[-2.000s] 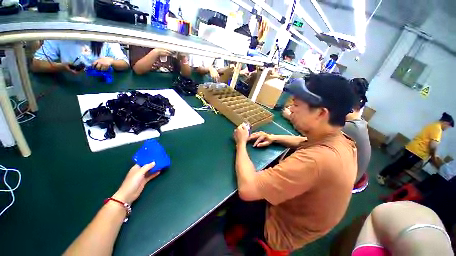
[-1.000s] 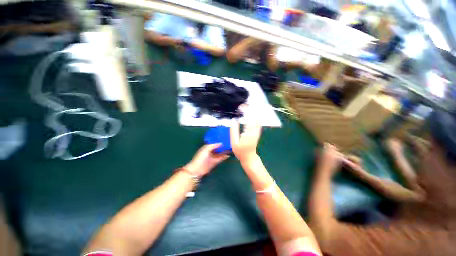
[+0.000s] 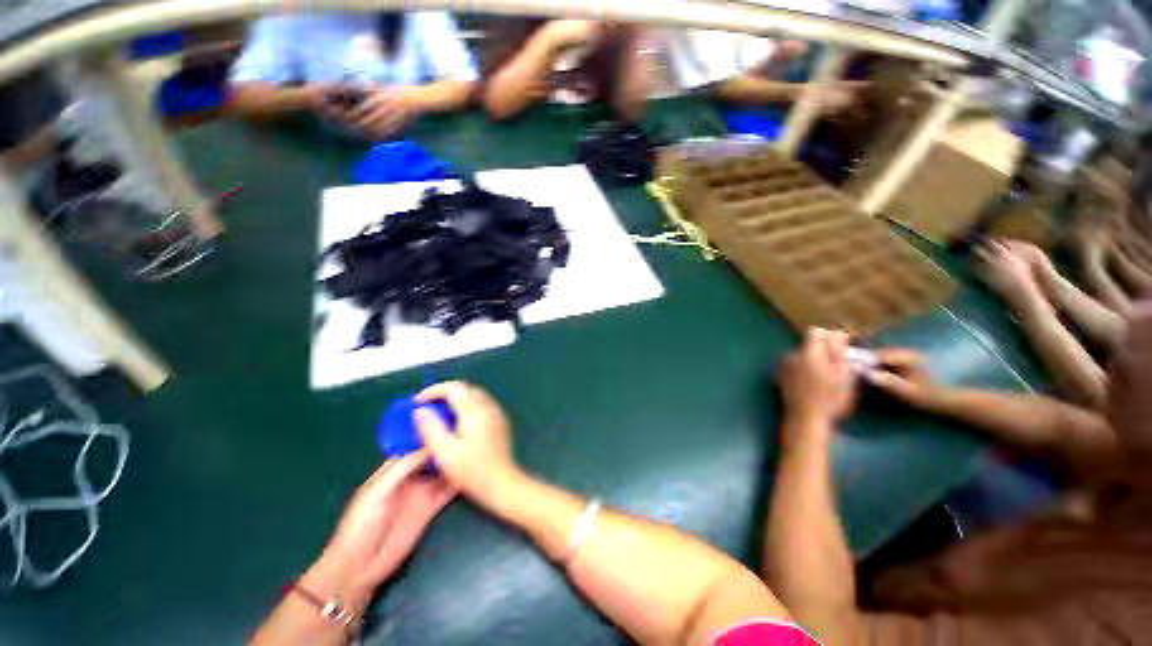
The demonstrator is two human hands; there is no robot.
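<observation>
My left hand [image 3: 389, 511] is low in front of me, palm up, holding a bunched bright blue cloth [image 3: 402, 427] from below. My right hand [image 3: 470, 442] lies over the cloth from the right, its fingers closed on it. Whether an adapter is inside the cloth is hidden. The hands are over the green table, just nearer to me than the white sheet [image 3: 594, 280]. A tangled black pile of adapters [image 3: 449, 259] lies on the sheet. The picture is slightly blurred.
A brown partitioned carton tray [image 3: 809, 240] stands right of the sheet, yellow strands [image 3: 682, 221] beside it. A neighbour's hands [image 3: 828, 372] hold a small shiny part. A second blue cloth [image 3: 402, 164] and a black heap [image 3: 617, 152] lie beyond. White cord [image 3: 57, 473] loops at left.
My right hand, out of view at first and then reaching to the pile, has come back onto the blue cloth. Both hands are together on it. The camera view has turned.
</observation>
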